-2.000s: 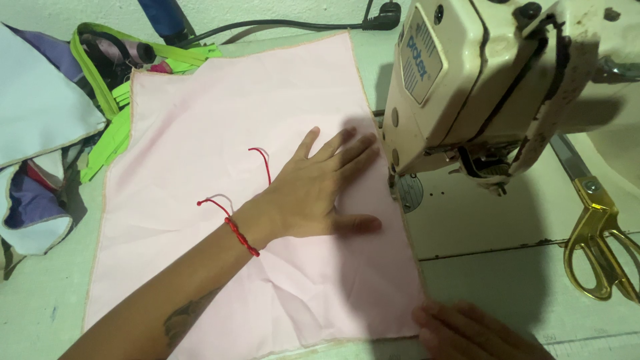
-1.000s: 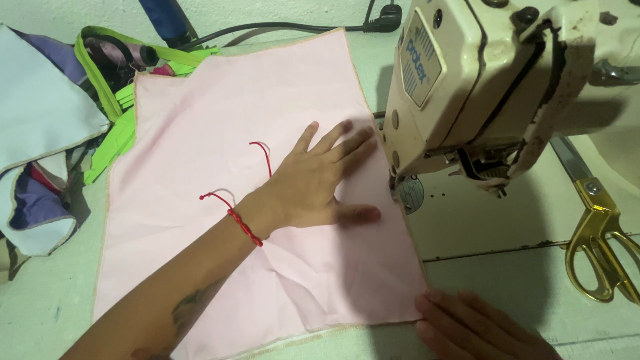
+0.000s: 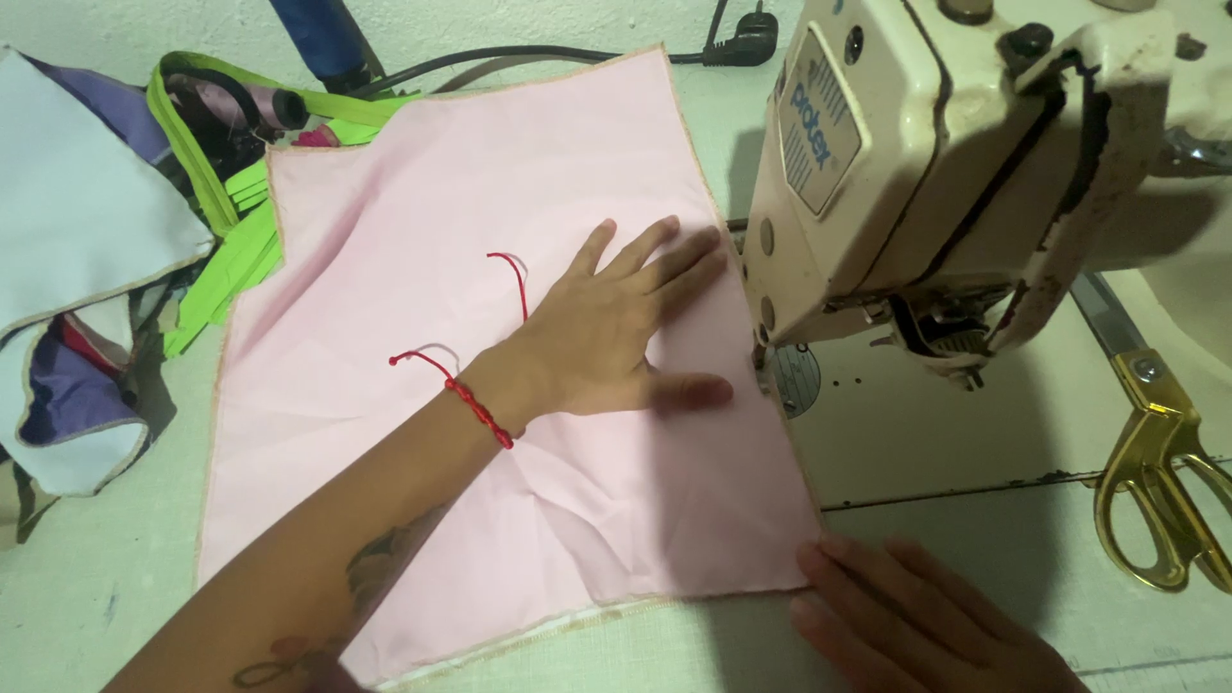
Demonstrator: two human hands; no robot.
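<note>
A pink fabric panel (image 3: 404, 260) with overcast edges lies spread on the table, its right edge beside the needle area of a Protex sewing machine (image 3: 866, 173). My left hand (image 3: 616, 337) rests flat on the fabric with fingers spread, the fingertips near that right edge; a red braided cord circles the wrist. At the panel's lower right corner, my right hand (image 3: 914, 616) touches the fabric with its fingertips, the fingers extended and close together. A second, lighter edge shows just below the pink one. The machine head hides part of the needle and presser foot.
Gold-handled scissors (image 3: 1150, 462) lie right of the machine head. Lime green zipper tape (image 3: 231, 260) and a thread spool (image 3: 279, 108) are at the upper left. Light blue and purple fabric pieces (image 3: 87, 202) lie at the left. A black cable with a plug (image 3: 746, 43) runs along the wall.
</note>
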